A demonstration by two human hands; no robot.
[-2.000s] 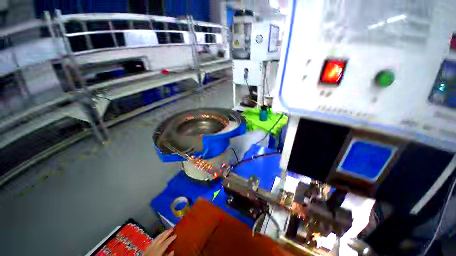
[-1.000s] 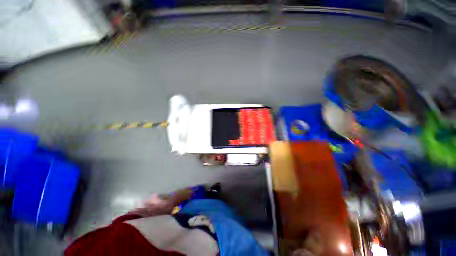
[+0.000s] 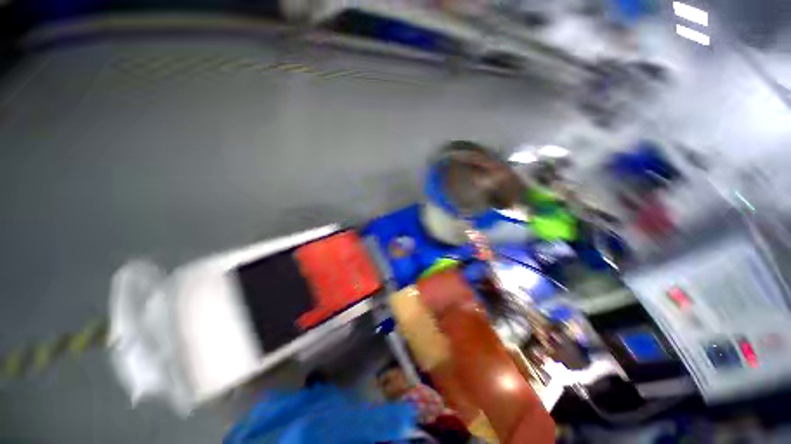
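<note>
The whole head view is strongly blurred. A black tray (image 3: 271, 299) lies on a white surface (image 3: 212, 325) left of the bench, with red pieces (image 3: 338, 276) over its right part. The reddish-brown tabletop (image 3: 486, 364) runs down to the bottom edge, with a tan board (image 3: 420, 329) along its left side. A small, blurred skin-toned shape (image 3: 395, 380) shows beside the tabletop's left edge, above blue clothing. It may be a hand, but I cannot tell which one or whether it holds anything. No other hand can be made out.
A feeder bowl (image 3: 473, 180) with a blue rim stands beyond the blue surface (image 3: 403, 238), which bears a tape roll. The brightly lit press area (image 3: 555, 351) is right of the tabletop, with the white machine housing (image 3: 715, 321) at far right. White wrapping (image 3: 139, 338) hangs at the white surface's left end.
The view has swung and tilted. The tray now lies lower and further left, and the machine housing is back in view at the right. The blue bins at far left have left the picture.
</note>
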